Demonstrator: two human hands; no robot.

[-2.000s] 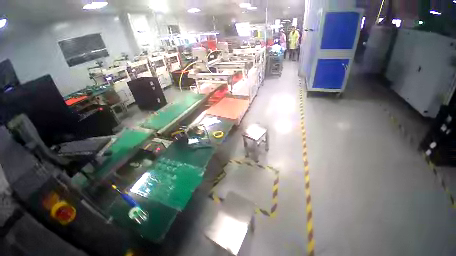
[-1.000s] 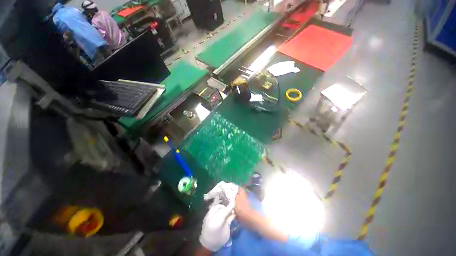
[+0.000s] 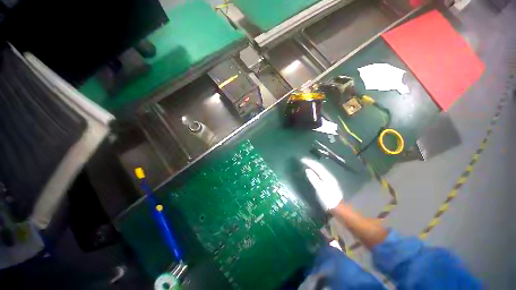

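Observation:
A large green circuit board [image 3: 243, 221] lies on the dark green mat, small silvery parts on its upper face. My right hand [image 3: 325, 186], in a white glove, is over the mat just right of the board, near thin metal tweezers [image 3: 334, 154]. It is blurred, so whether it holds something cannot be told. A blue solder sucker [image 3: 163, 224] with a yellow end lies at the board's left. A solder wire reel [image 3: 166, 281] is at the bottom edge. My left hand is not clearly in view.
A black holder with amber tape [image 3: 304, 110], a small tan square [image 3: 352, 106], white papers [image 3: 382, 77], a yellow tape ring [image 3: 391, 141] and a red sheet [image 3: 435, 56] are on the right. A dark station [image 3: 236, 90] and a small bottle [image 3: 196, 127] stand behind the bench edge.
The view has moved down and closer to the bench. My gloved hands were together at the lower middle; my right hand now reaches out over the mat, and the left has dropped out of sight.

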